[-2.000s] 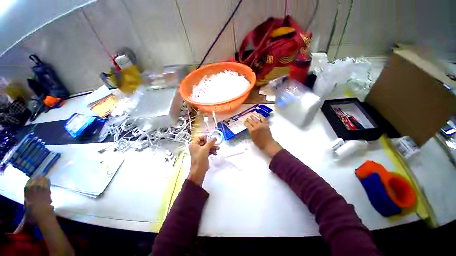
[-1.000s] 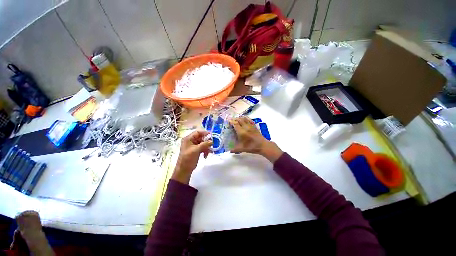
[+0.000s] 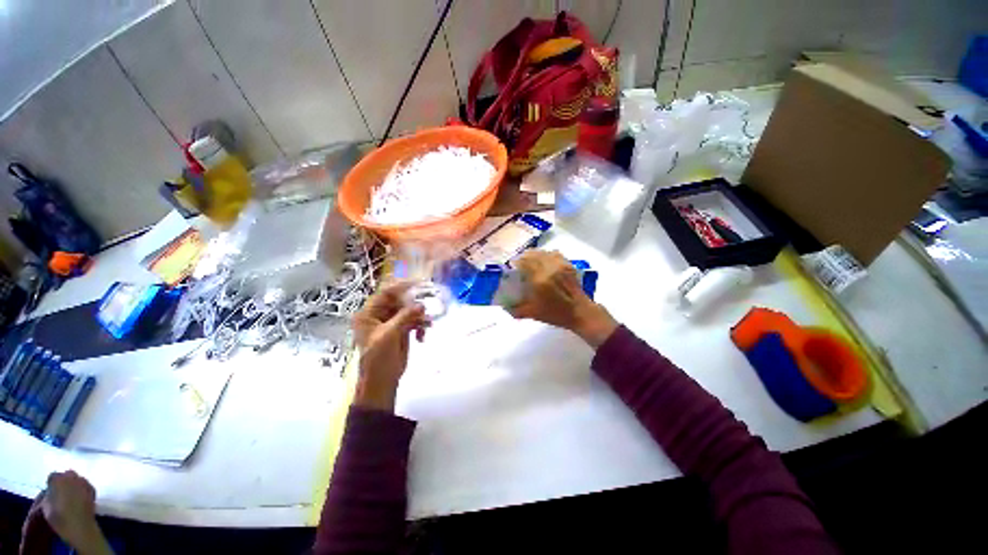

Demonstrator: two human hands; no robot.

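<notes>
My left hand (image 3: 387, 328) holds a small coiled white cable (image 3: 429, 300) between thumb and fingers, in front of the orange basket. My right hand (image 3: 549, 288) is to its right, fingers bent around something greyish and shiny that is blurred. Blue-and-white packages (image 3: 506, 241) lie on the table behind and beside my right hand, partly hidden by it. A blurred clear, shiny piece shows just above the coil; its outline cannot be made out.
The orange basket (image 3: 477, 214) holds white strips. Tangled cables (image 3: 287, 314) lie left. At right are a black box (image 3: 717, 226), a cardboard box (image 3: 840, 163), a white cylinder (image 3: 715, 284) and an orange-and-blue ring (image 3: 802, 363). A neighbour's hand (image 3: 72, 504) shows lower left.
The view has shifted slightly. My hands, close together at a clear, shiny piece one second ago, are now apart. The coil stays in my left hand.
</notes>
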